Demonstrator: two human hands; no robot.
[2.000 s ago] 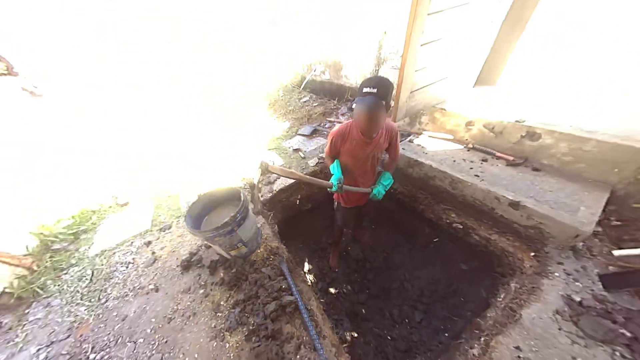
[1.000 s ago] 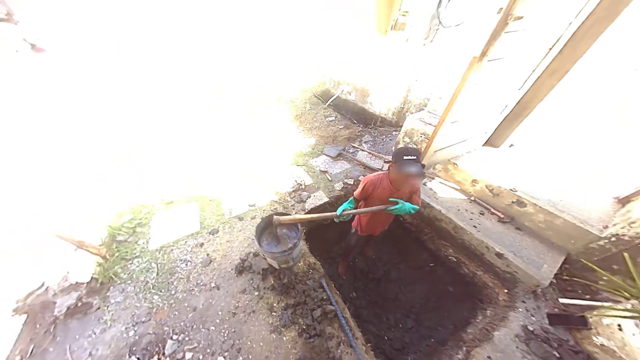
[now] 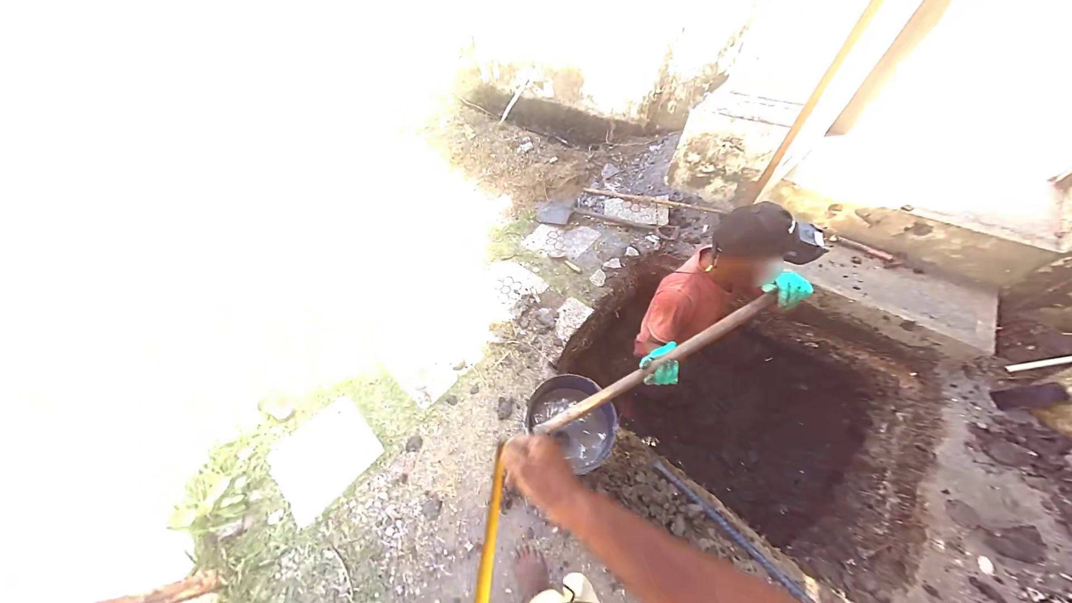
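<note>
My right hand (image 3: 540, 467) reaches in from the lower right, its fingers closed at the near end of a long wooden pole (image 3: 712, 335). A yellow strip (image 3: 492, 523), perhaps a tape or a thin handle, runs down from beside my fingers; whether I hold it too is unclear. My left hand is out of view. A co-worker (image 3: 682, 301) in a red shirt and dark cap stands in a dug pit (image 3: 779, 427) and holds the pole with both green-gloved hands. Under the pole, at the pit's edge, stands a dark bucket (image 3: 614, 427) with greyish contents.
Blue ribbed pipe (image 3: 729, 521) lies along the pit's near edge. Broken tiles (image 3: 574, 318) and long-handled tools (image 3: 649, 199) lie beyond. A pale slab (image 3: 327, 461) rests on the grass at left. A concrete ledge (image 3: 904, 293) borders the pit by the wall.
My right hand has come into view at the pole's end, along with the yellow strip. The co-worker, upright earlier, now bends lower with the pole slanting across the bucket.
</note>
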